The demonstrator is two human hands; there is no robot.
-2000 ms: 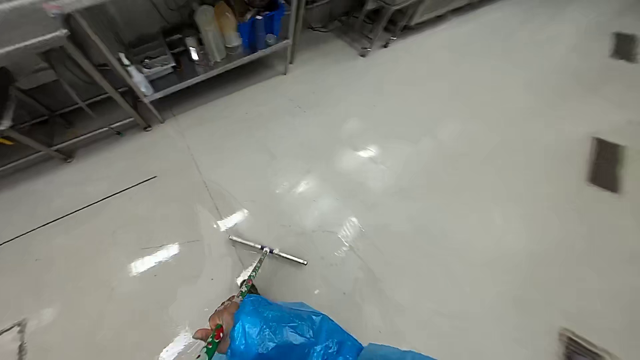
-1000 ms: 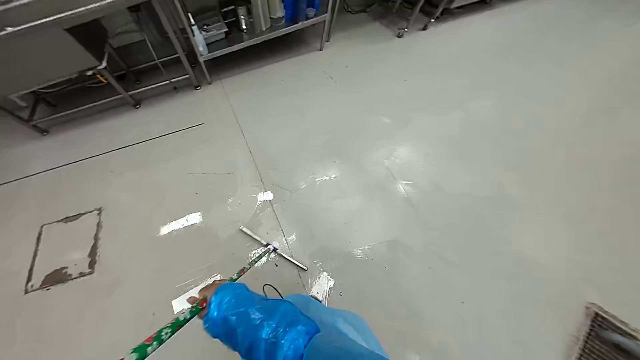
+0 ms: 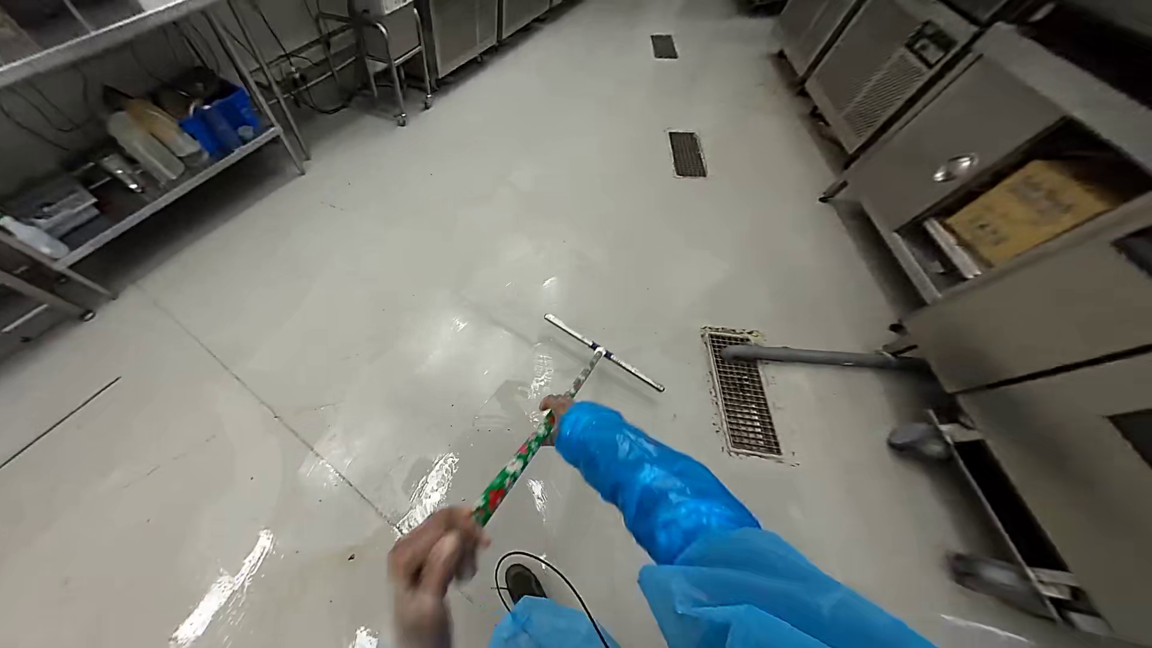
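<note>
A floor squeegee (image 3: 630,370) with a narrow metal-coloured head lies across the wet grey floor, its green, floral-patterned pole (image 3: 515,466) slanting down toward me. My right hand (image 3: 556,416), below a blue plastic sleeve, grips the pole partway down, fairly near the head. My left hand (image 3: 436,558), bare at the wrist and slightly blurred, is closed around the upper end of the pole at the lower middle of the view. Right of the squeegee head is a floor drain grate (image 3: 745,396).
A grey pipe (image 3: 819,357) runs from the right-hand steel cabinets (image 3: 1026,333) to the drain. Two more grates (image 3: 688,154) lie farther ahead. At left stands a steel shelf (image 3: 180,193) with bottles and a blue bin (image 3: 223,121). My shoe (image 3: 524,583) and a thin black cable (image 3: 562,571) are low down.
The view has swung to the right, bringing the drain and cabinets into sight. The squeegee head is now near the drain. My left hand has come into view on the pole.
</note>
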